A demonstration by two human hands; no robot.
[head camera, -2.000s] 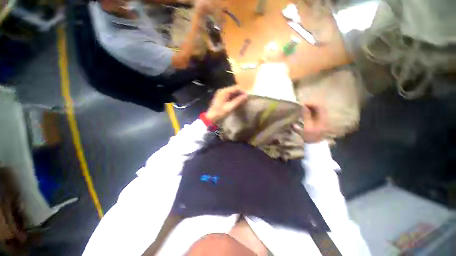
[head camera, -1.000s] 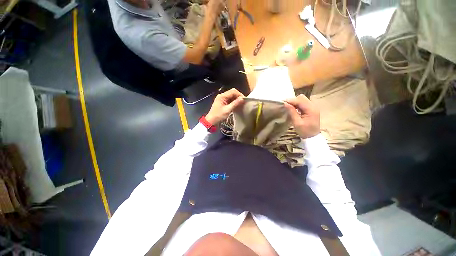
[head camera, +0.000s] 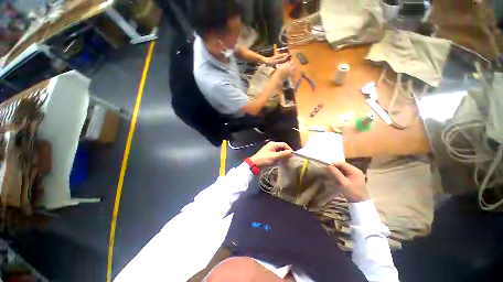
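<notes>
A beige canvas bag panel (head camera: 317, 179) with a narrow yellow strip (head camera: 304, 169) hangs from both my hands, its top edge stretched between them. My left hand (head camera: 272, 154), with a red wristband, pinches the left end of the edge. My right hand (head camera: 349, 179) pinches the right end. A white sheet (head camera: 322, 147) lies just beyond the panel on the table edge. Rope loops (head camera: 269, 182) and bunched beige cloth show below the panel. What lies behind the panel is hidden.
The orange-brown table (head camera: 386, 142) holds a thread cone (head camera: 341, 74), a green-topped bottle (head camera: 364, 123), small snips (head camera: 316, 109) and dark-blue pliers (head camera: 304, 82). Canvas bags (head camera: 401, 193) lie at the right. A seated person (head camera: 220, 77) works at the left. More bags (head camera: 408, 52) lie at the far side.
The view has shifted, showing more of the far table and the seated person's head. My hands have spread the panel's edge, bunched two seconds ago, and still hold it.
</notes>
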